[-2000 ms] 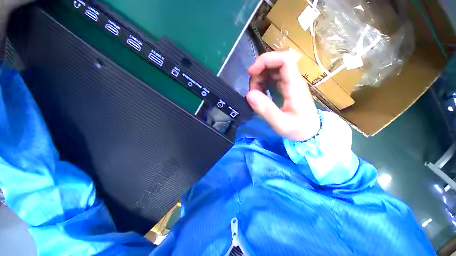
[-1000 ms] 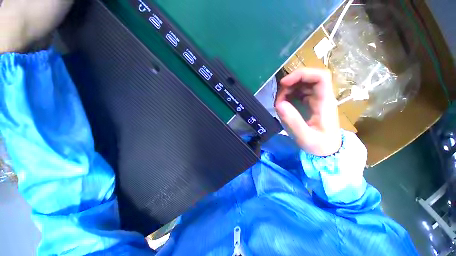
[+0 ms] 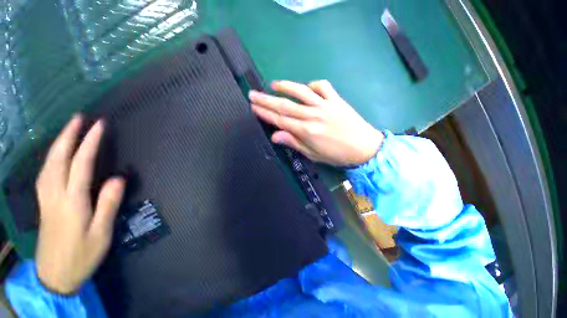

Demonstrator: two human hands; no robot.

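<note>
A black TV back cover (image 3: 205,180) lies on the green bench in front of me, its ribbed outer side up. The rating label (image 3: 144,223) with white text is on it at left. The port label (image 3: 306,186) runs along its right edge, partly hidden by my right hand. My left hand (image 3: 74,211) rests on the cover left of the rating label, fingers spread, holding nothing visible. My right hand (image 3: 317,124) lies on the connector edge, fingers extended; whether anything is under the fingertips is hidden.
A black bar (image 3: 405,49) with a pale end lies on the bench top (image 3: 348,56) at upper right. A clear blister tray (image 3: 112,31) is at upper left. A metal rail (image 3: 516,124) curves down the right side. Brown cardboard (image 3: 378,233) shows below the bench edge.
The view has shifted and now shows the whole cover with its rating label. My left hand is now on the panel. My right hand has moved from beside the carton onto the connector edge, fingers straightened.
</note>
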